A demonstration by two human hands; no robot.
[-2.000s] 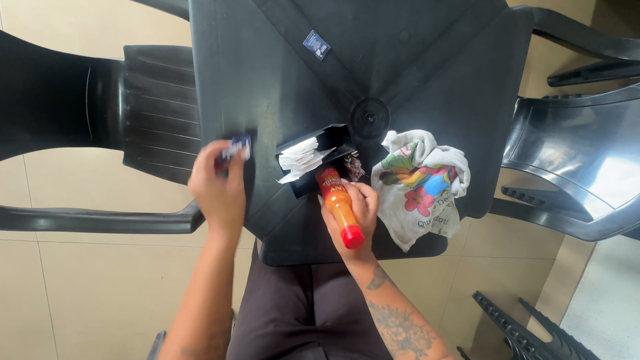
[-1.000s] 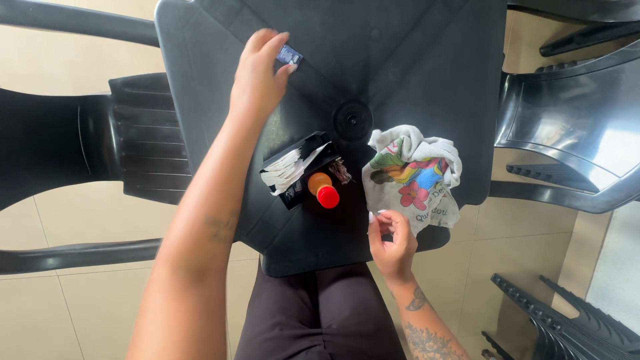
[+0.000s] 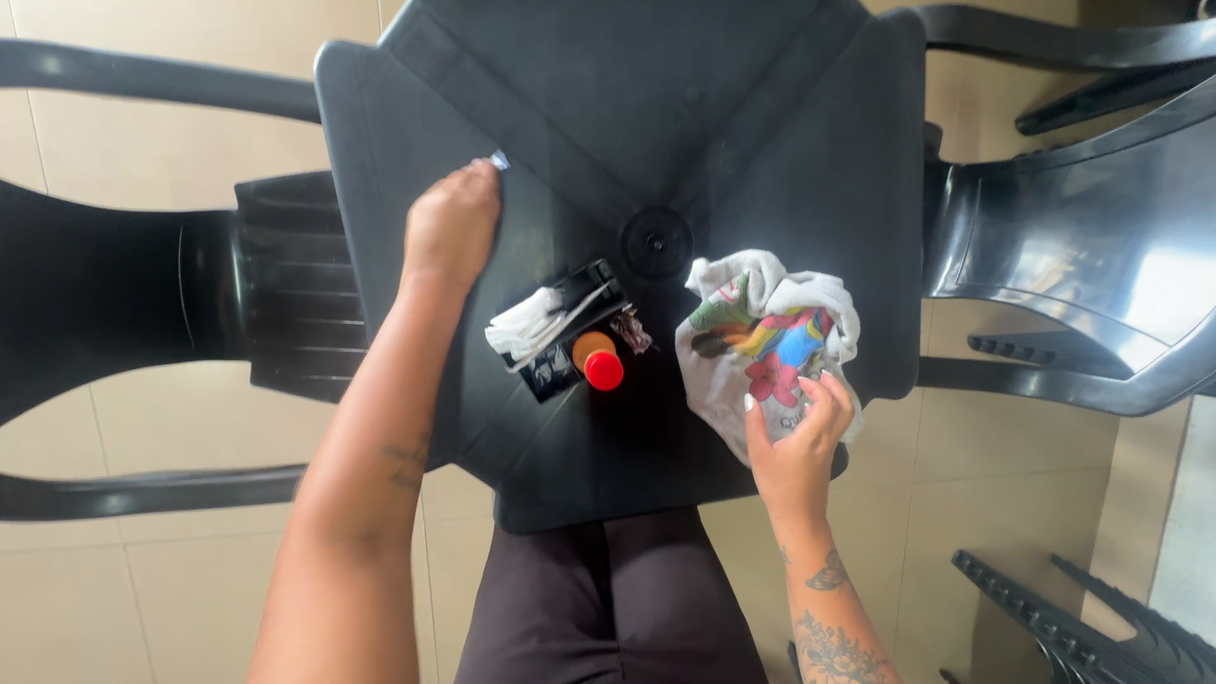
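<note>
My left hand (image 3: 454, 223) is closed on a small blue-and-white packet (image 3: 501, 161) over the left part of the black plastic table (image 3: 570, 123). My right hand (image 3: 803, 427) is at the lower part of a white printed cloth (image 3: 750, 356), fingers apart and curled, not gripping it. Between the hands stands a sauce bottle with a red cap (image 3: 604, 370), in or against a black holder (image 3: 597, 285); which of the two I cannot tell. White paper napkins (image 3: 528, 325) lie in the holder's left side. Small crinkled packets (image 3: 632, 331) are at its right.
Black plastic chairs stand left (image 3: 294, 285) and right (image 3: 1073, 237) of the table. A round cap (image 3: 656, 243) sits at the table's centre. Dark slatted plastic parts (image 3: 1045, 608) are at the lower right, above the tiled floor. My legs are under the near edge.
My left hand has moved back toward me from the table's far part, with a packet. The bottle, held in my right hand two seconds ago, stands by the holder; that hand is now at the cloth.
</note>
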